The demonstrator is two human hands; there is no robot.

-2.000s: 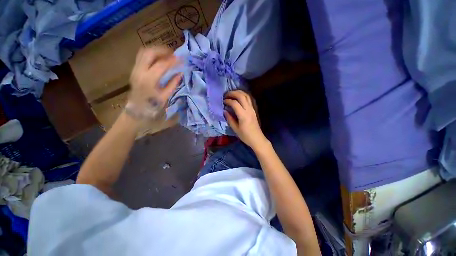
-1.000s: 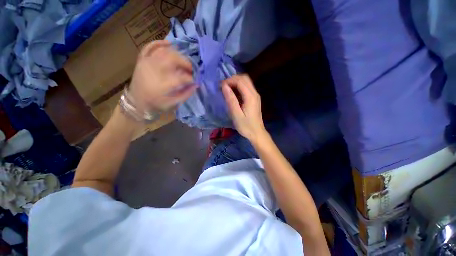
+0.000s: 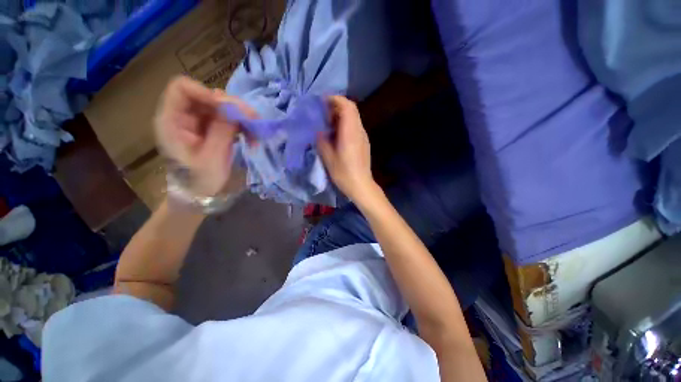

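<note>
A bundle of blue-grey garment pieces [image 3: 270, 173] hangs bunched above my lap, its gathered folds fanning out. A purple-blue fabric strip [image 3: 299, 125] lies across the bunched part. My left hand [image 3: 196, 134], blurred and wearing a bracelet, pinches one end of the strip left of the bundle. My right hand [image 3: 346, 146] has its fingers closed on the strip at the bundle's right side. The strip is stretched between both hands. Whether it is knotted cannot be told.
A cardboard box [image 3: 134, 112] and a blue crate [image 3: 138, 33] with heaped cloth [image 3: 37, 74] are at the upper left. A purple cloth-covered surface [image 3: 538, 134] runs down the right, with a worn white table edge [image 3: 590, 268] below it. Shiny metal machine parts [image 3: 650, 343] show at the lower right.
My left hand has moved left, drawing the strip out sideways from the bundle. My right hand has closed on the strip and shifted slightly left. The strip hung downward before.
</note>
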